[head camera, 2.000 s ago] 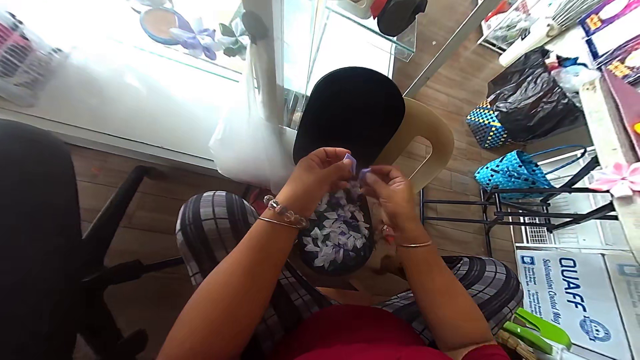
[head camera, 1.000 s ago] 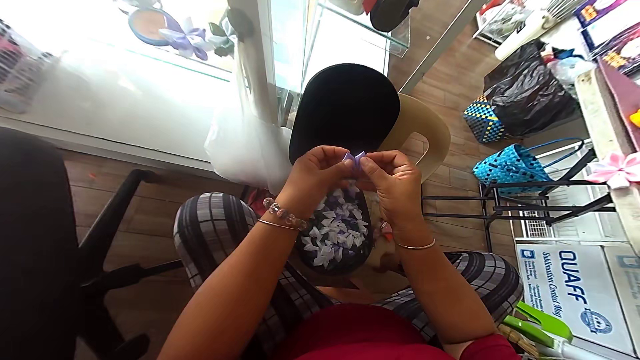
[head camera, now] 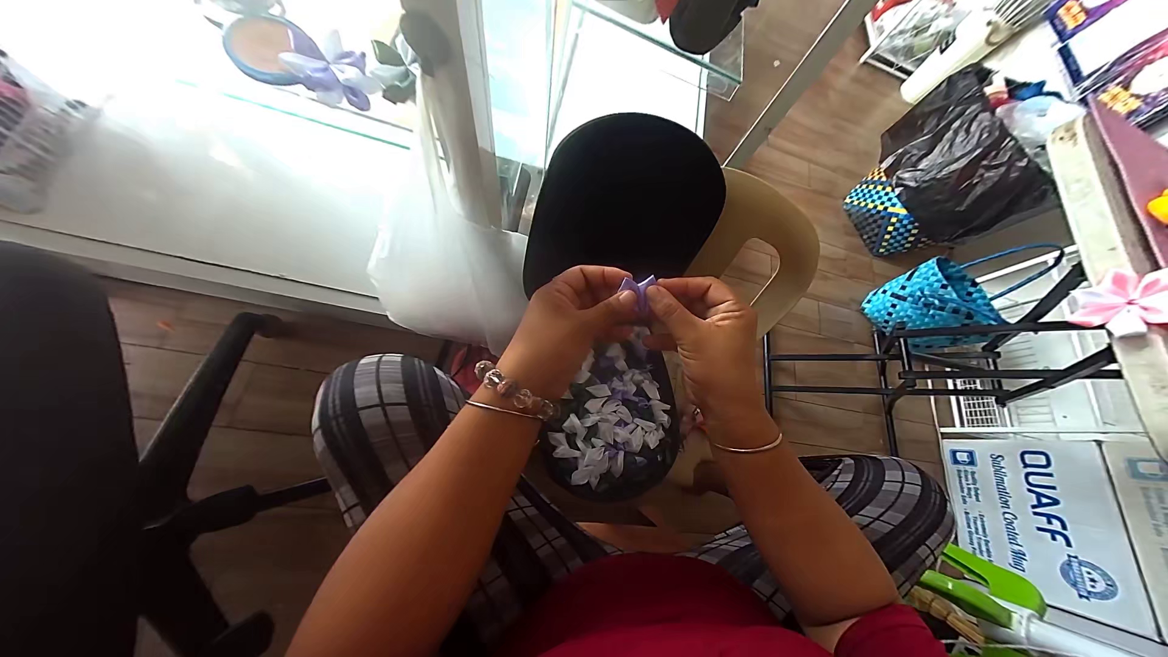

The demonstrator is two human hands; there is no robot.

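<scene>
A small folded piece of purple ribbon (head camera: 639,288) is pinched between the fingertips of both hands. My left hand (head camera: 580,308) grips its left side, and my right hand (head camera: 703,319) grips its right side with thumb and index finger. Below the hands, several white and purple ribbon flowers (head camera: 607,429) lie in a dark oval container (head camera: 630,488) between my knees. The hands hide the upper part of that container. Just beyond them stands a black oval lid or backrest (head camera: 630,196), whose exact kind I cannot tell.
A beige plastic chair (head camera: 789,242) stands behind the black oval piece. White plastic bag (head camera: 447,265) and glass display case are at the left, with an office chair (head camera: 64,438) nearer. At right are a blue woven basket (head camera: 931,297), a black metal rack (head camera: 912,374) and a cardboard box (head camera: 1040,520).
The fingertips have come closer together around the purple ribbon since two seconds ago. Both hands stay above the flowers.
</scene>
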